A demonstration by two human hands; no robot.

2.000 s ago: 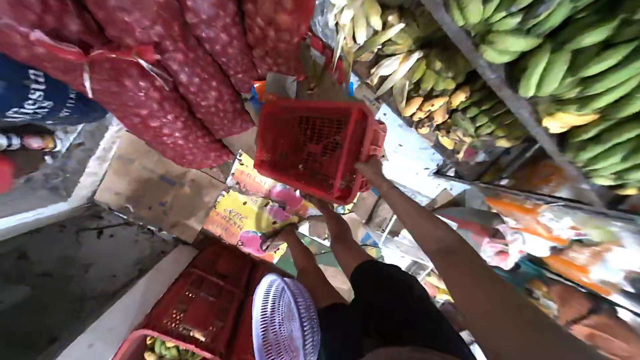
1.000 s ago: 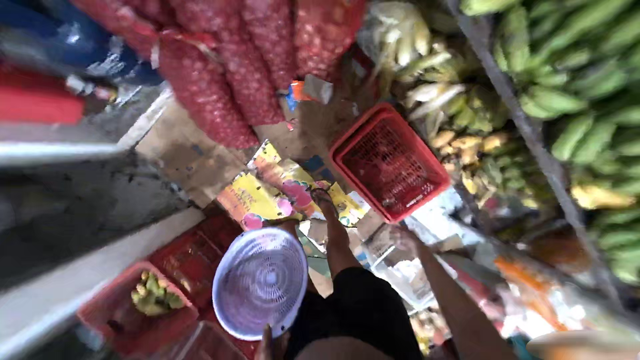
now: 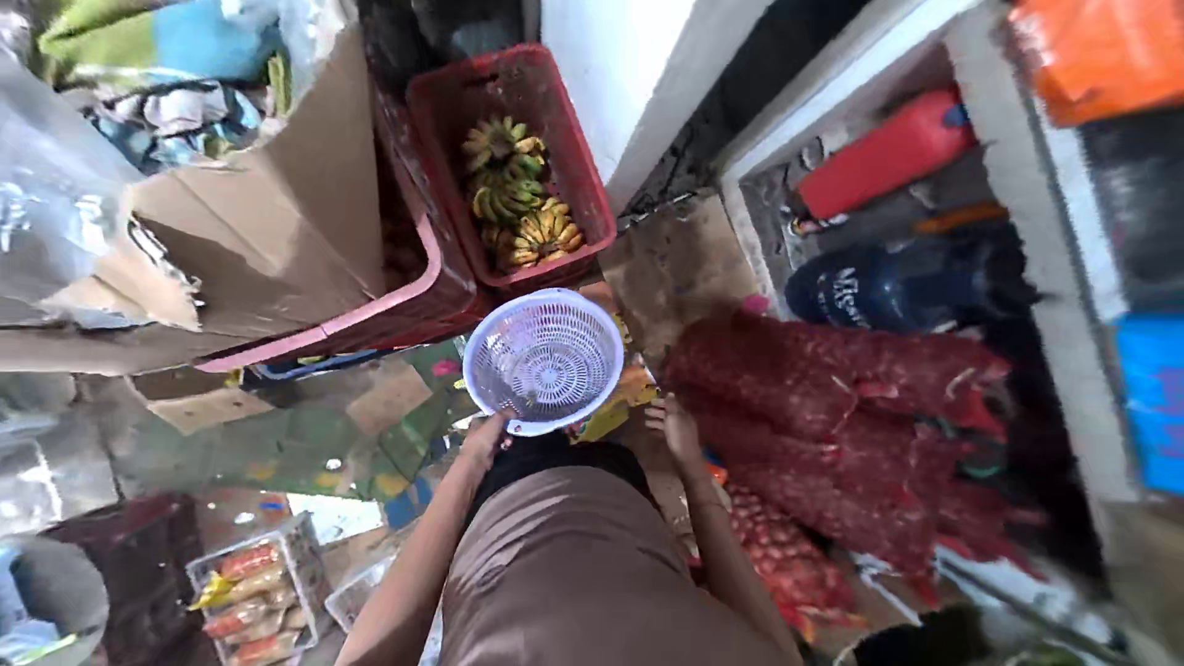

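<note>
In the head view, my left hand grips the near left rim of a round, lavender plastic colander, which looks empty. My right hand is off to the colander's right with its fingers apart and nothing in it, beside red mesh sacks. Just beyond the colander stands a red plastic crate with several bunches of green and yellow bananas inside.
A torn cardboard box holding cloth or bags stands at upper left, next to another red crate. Packaged goods fill a clear-sided box at lower left. A white pillar rises beyond the banana crate.
The view has swung round strongly. My right hand, which held an empty red crate two seconds ago, is now free of it. My left hand still holds the colander, seen gripped one second ago.
</note>
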